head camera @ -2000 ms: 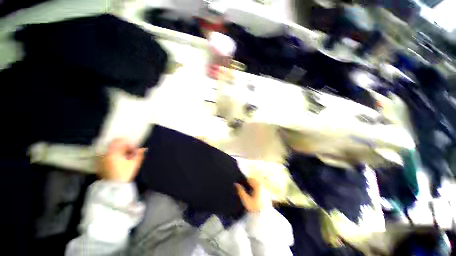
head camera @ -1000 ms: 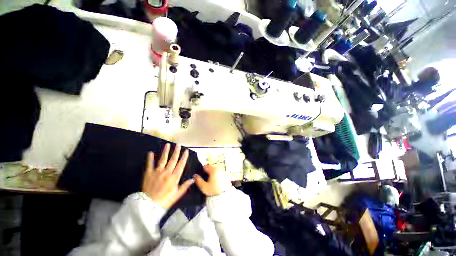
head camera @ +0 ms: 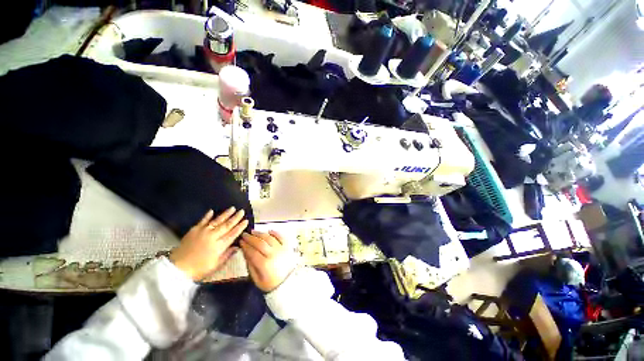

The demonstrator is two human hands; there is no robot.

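Note:
A black cut panel (head camera: pixel 173 185) lies on the pale table left of the sewing machine (head camera: pixel 318 144), its right end close to the needle area. My left hand (head camera: pixel 212 243) lies on the panel's lower right edge with fingers extended. My right hand (head camera: pixel 267 257) has its fingertips together at the panel's right corner, just below the presser foot (head camera: pixel 264 185), and appears to pinch the edge. Whether the foot touches the cloth cannot be told.
A large black cloth heap (head camera: pixel 78 106) is at the left. Small dark fabric pieces (head camera: pixel 399 227) lie right of the needle. Behind the machine are a pink-and-white cone (head camera: pixel 233 88), a red can (head camera: pixel 219 44), dark thread cones (head camera: pixel 376 49) and a white trough (head camera: pixel 166 25). The table's front edge (head camera: pixel 78 276) is chipped.
The panel has moved up and away from the lap to lie beside the needle. Both hands have shifted to its right corner, the right hand moving left.

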